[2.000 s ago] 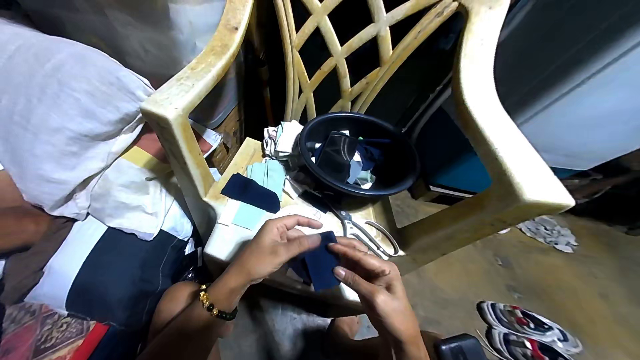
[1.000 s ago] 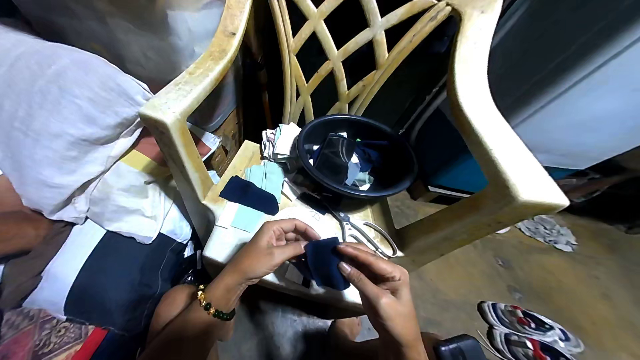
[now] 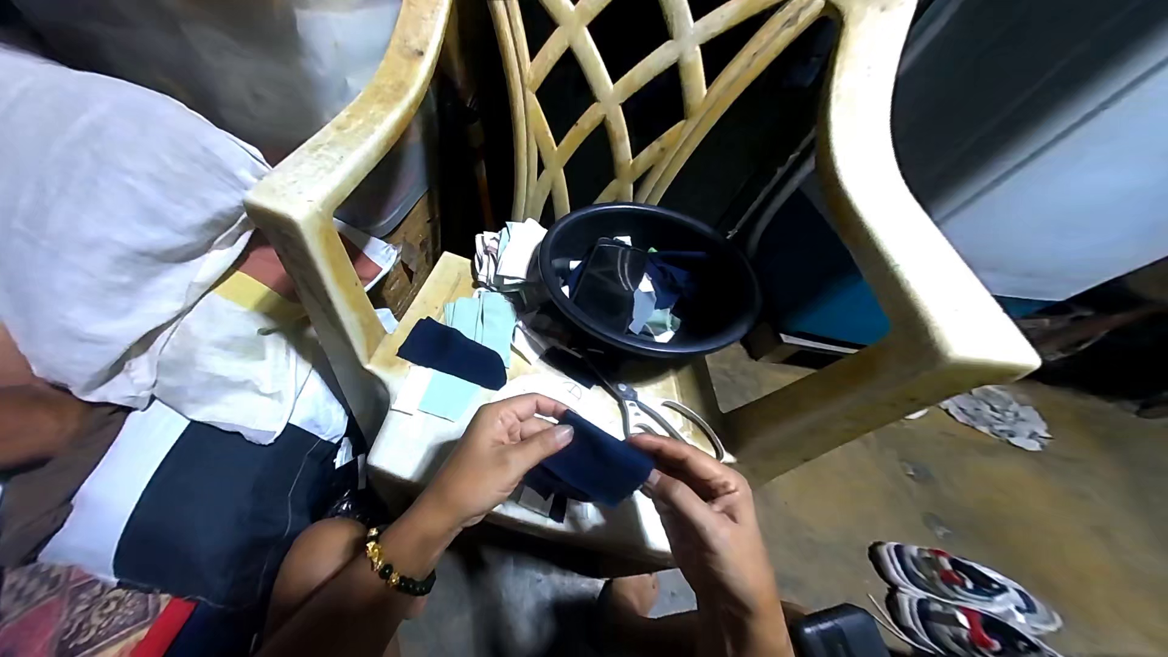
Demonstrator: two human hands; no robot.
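Between my hands, over the front of a plastic chair seat, a dark navy piece of fabric (image 3: 598, 461) is stretched. My left hand (image 3: 497, 456) pinches its upper left corner between thumb and finger. The right edge is pinched by my right hand (image 3: 707, 511). Just behind the fabric lie metal scissors (image 3: 639, 411), with their handles toward my right hand. A folded navy cloth (image 3: 452, 353) rests on light green fabric pieces (image 3: 484, 319) at the seat's left. A black plastic basin (image 3: 744, 297) on the seat holds mixed fabric scraps (image 3: 652, 306).
The chair's armrests (image 3: 949, 301) rise on both sides, with its lattice back (image 3: 611, 100) behind. White and patterned cloth pieces (image 3: 520, 248) sit left of the basin. White bedding or cloth (image 3: 119, 219) is at the left. Sneakers (image 3: 958, 593) and a crumpled rag (image 3: 999, 417) lie on the floor.
The navy fabric between my hands has turned from an upright hold to a slanted, sideways one, stretched out wider. My hands have moved a little apart.
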